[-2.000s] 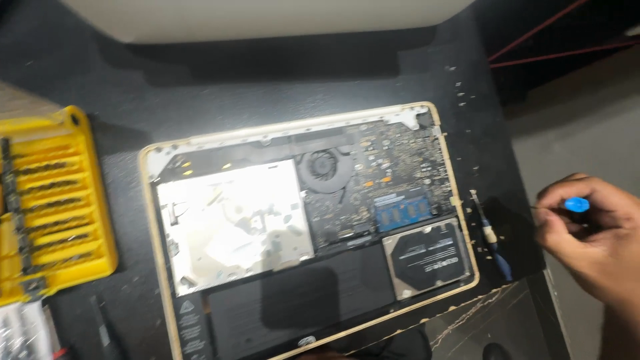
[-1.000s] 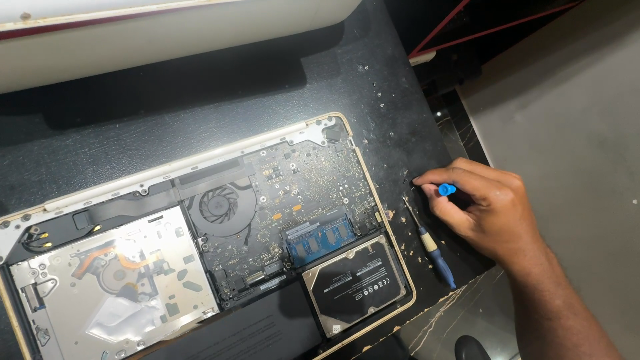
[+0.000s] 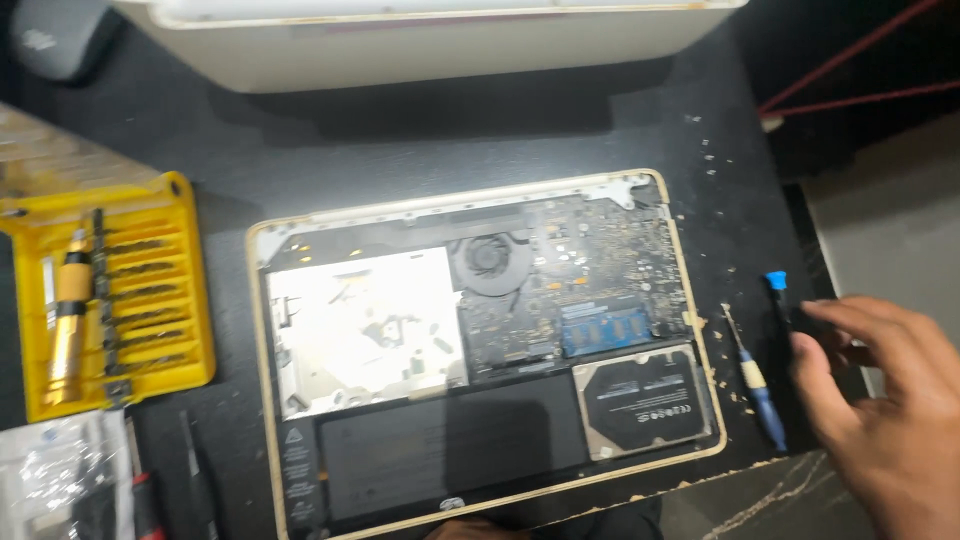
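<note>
An opened laptop lies on the black table, showing its fan, blue memory module, hard drive, black battery and silver optical drive. At the right, my right hand has thumb and fingers apart beside a screwdriver with a blue cap; the screwdriver seems to lie on the table. A blue and cream screwdriver lies between that hand and the laptop. Only a small part of my left hand shows at the bottom edge, under the laptop's near edge; its fingers are hidden.
On the left are a yellow bit case with a gold screwdriver handle, a plastic bag, a red-handled tool and a dark slim tool. A white container and a mouse stand behind. Small screws lie at upper right.
My right hand held the blue-capped screwdriver between its fingertips; now its fingers are spread and the screwdriver is beside them on the table. The view has shifted.
</note>
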